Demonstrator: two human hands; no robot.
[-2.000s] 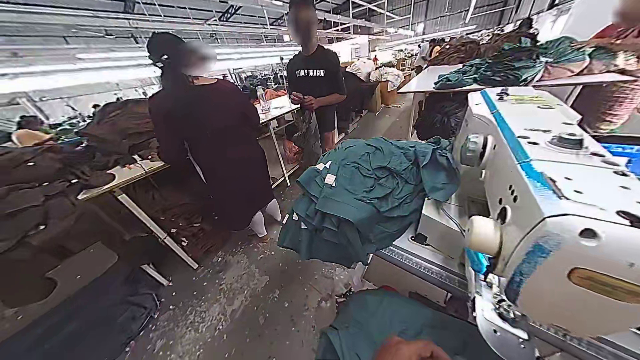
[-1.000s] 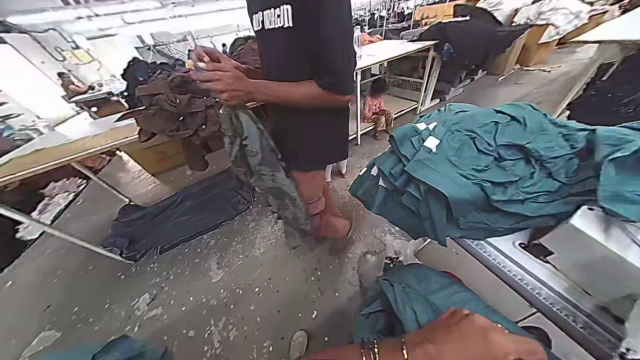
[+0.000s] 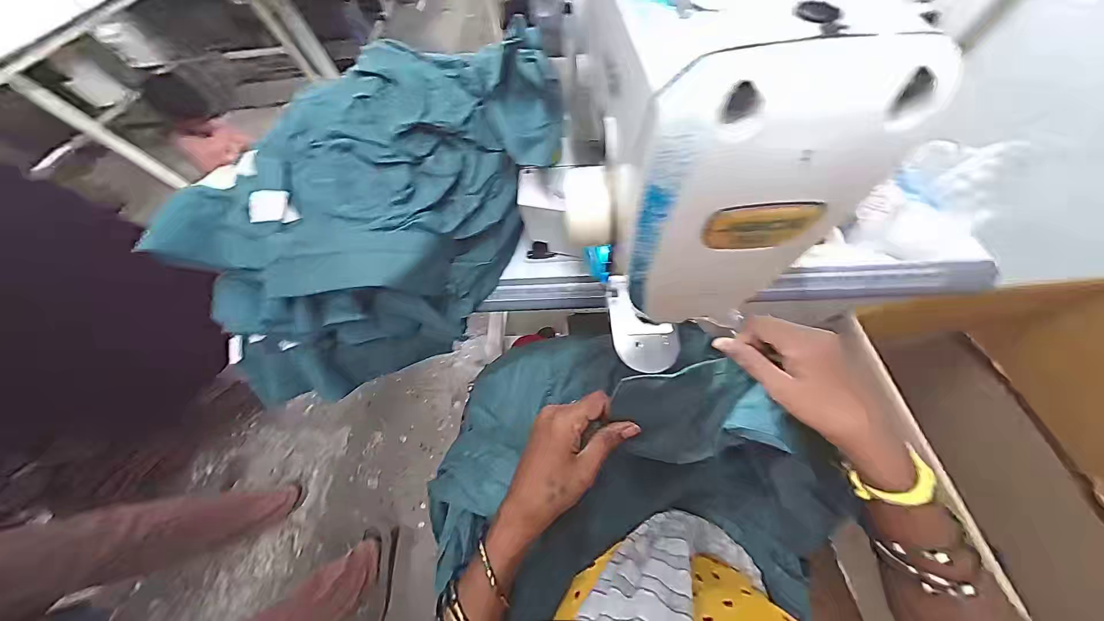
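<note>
A teal garment (image 3: 517,431) lies across my lap and reaches up under the head of a white industrial sewing machine (image 3: 733,172). My left hand (image 3: 565,453) pinches the edge of a dark teal fabric piece (image 3: 673,410) between thumb and fingers. Just below the machine head, my right hand (image 3: 798,379) grips the cloth near its upper right edge. The piece spans between both hands, in front of the rounded metal work plate (image 3: 642,345). The needle is hidden behind the machine head.
Teal garments with white tags (image 3: 371,198) are heaped over the machine bed (image 3: 552,293) at left. A cardboard box (image 3: 992,388) stands at right. Another person's feet (image 3: 319,586) are on the floor at lower left, and a table frame (image 3: 95,125) stands behind.
The view has swung down and right to the machine and lap. Both hands are now on the teal cloth; one second ago only one hand showed clearly, over teal cloth.
</note>
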